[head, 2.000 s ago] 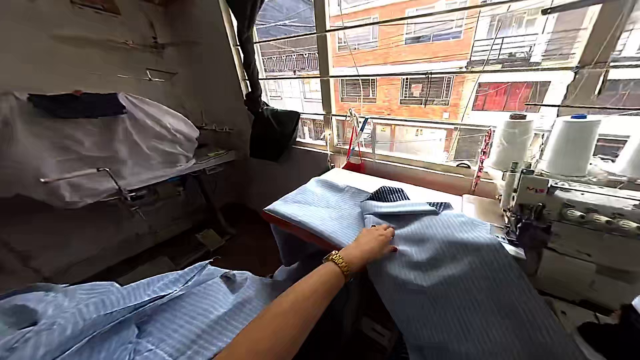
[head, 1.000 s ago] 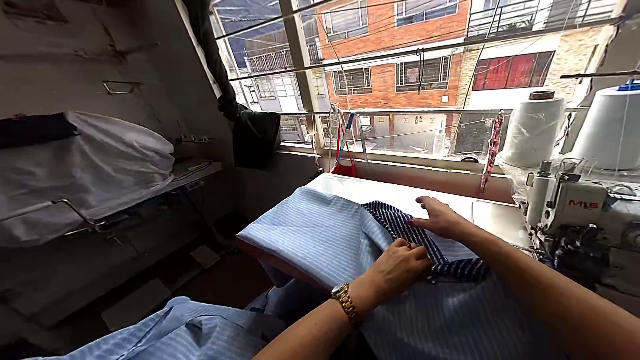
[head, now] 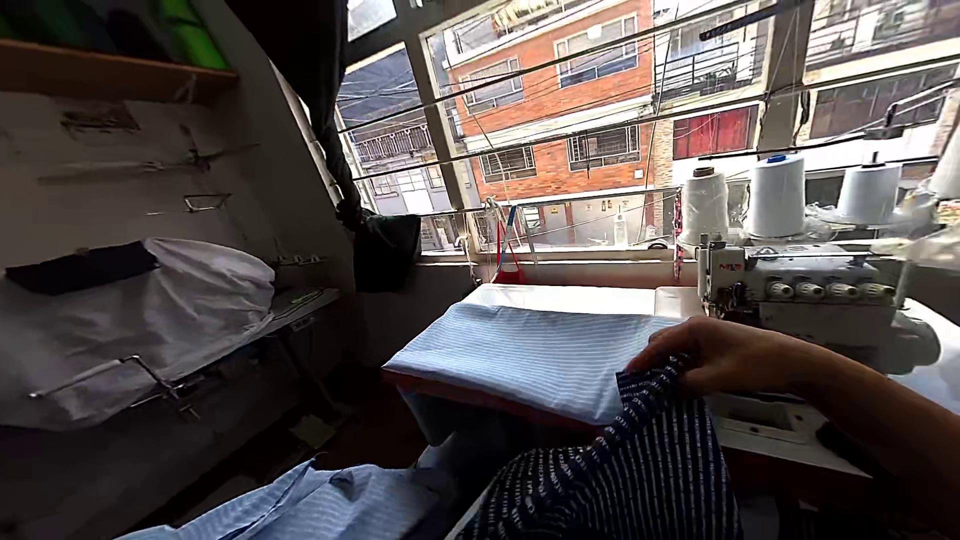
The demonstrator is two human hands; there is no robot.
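Observation:
My right hand (head: pixel 697 356) pinches the upper edge of a navy fabric piece (head: pixel 637 457) with white stripes and lettering, which hangs down past the table's front edge. Beneath and to the left, a light blue striped cloth (head: pixel 525 345) lies over the white sewing table top (head: pixel 577 298). Another light blue striped garment (head: pixel 360 502) is at the bottom left. My left hand is out of view. Just behind my right hand stands an overlock sewing machine (head: pixel 810 285).
White thread cones (head: pixel 776 196) stand behind the machine, below the barred window. On the left, a white cover (head: pixel 187 322) drapes something on a second table (head: pixel 300 300). A dark cloth bundle (head: pixel 386 251) hangs at the window's left side, and a shelf (head: pixel 112 71) is above.
Both hands were on the fabric a second ago; now the left is out of view. The right hand has lifted the navy fabric, which earlier lay on the table, toward the machine side.

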